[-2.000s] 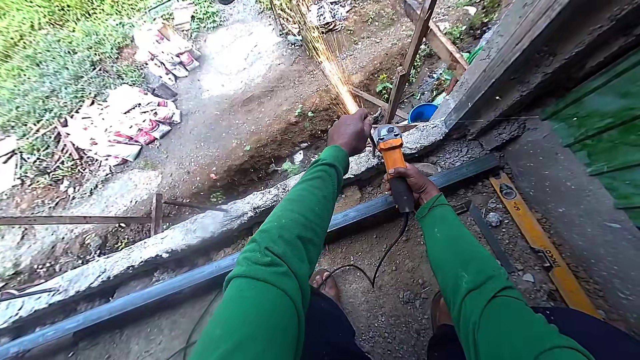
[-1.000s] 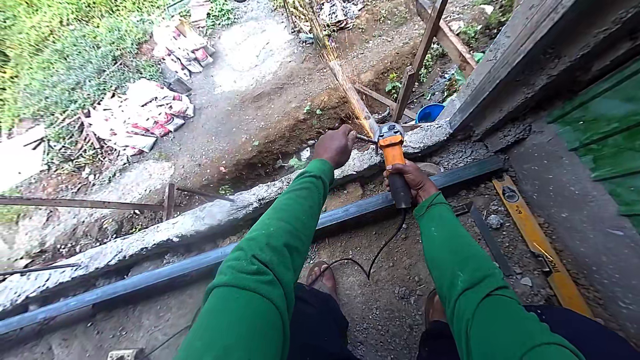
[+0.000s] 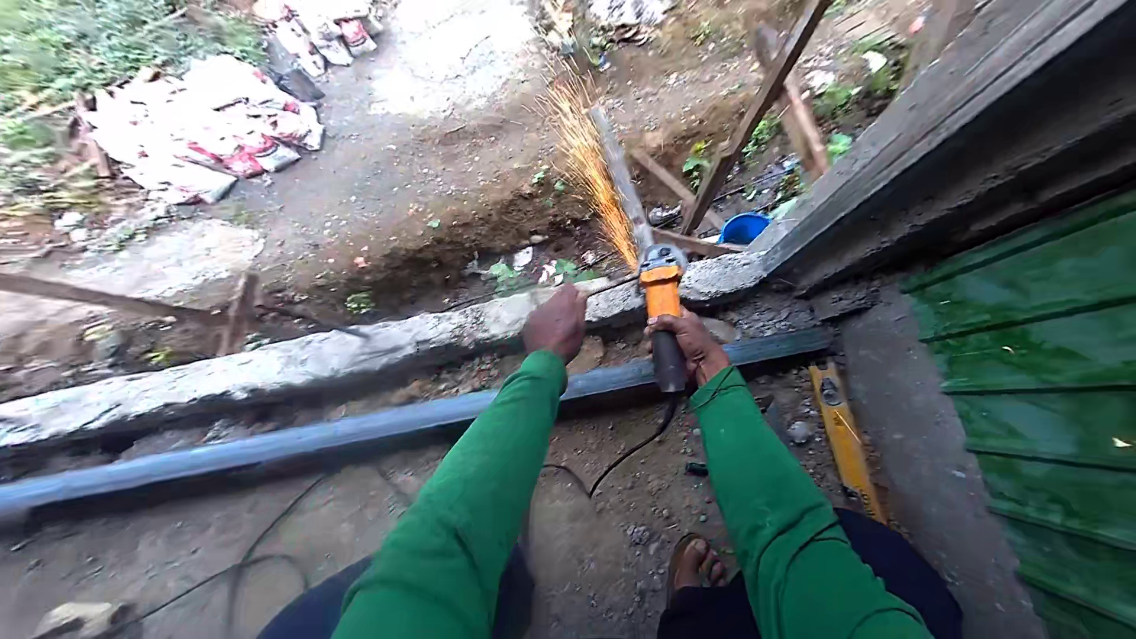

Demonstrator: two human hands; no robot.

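My right hand (image 3: 688, 342) grips the dark handle of an orange angle grinder (image 3: 662, 288), whose head points away from me above the concrete ledge. Orange sparks (image 3: 590, 169) spray from its disc toward the far ground. My left hand (image 3: 556, 324) is closed around the near end of a thin dark rod (image 3: 612, 286) that reaches to the grinder's head. The exact contact between disc and rod is hidden. A black power cord (image 3: 632, 453) trails from the grinder to the ground. Beneath my forearms lies a long grey metal bar (image 3: 355, 437).
A rough concrete ledge (image 3: 311, 368) crosses in front of me. On the right are a yellow spirit level (image 3: 848, 444) and green boards (image 3: 1047, 355). Beyond the ledge are wooden posts (image 3: 754, 115), a blue bucket (image 3: 744, 228) and a heap of white sacks (image 3: 200, 124).
My left hand has moved back from the grinder's head, toward me and to the left. The spark spray is wider and more scattered. The grinder stays in my right hand.
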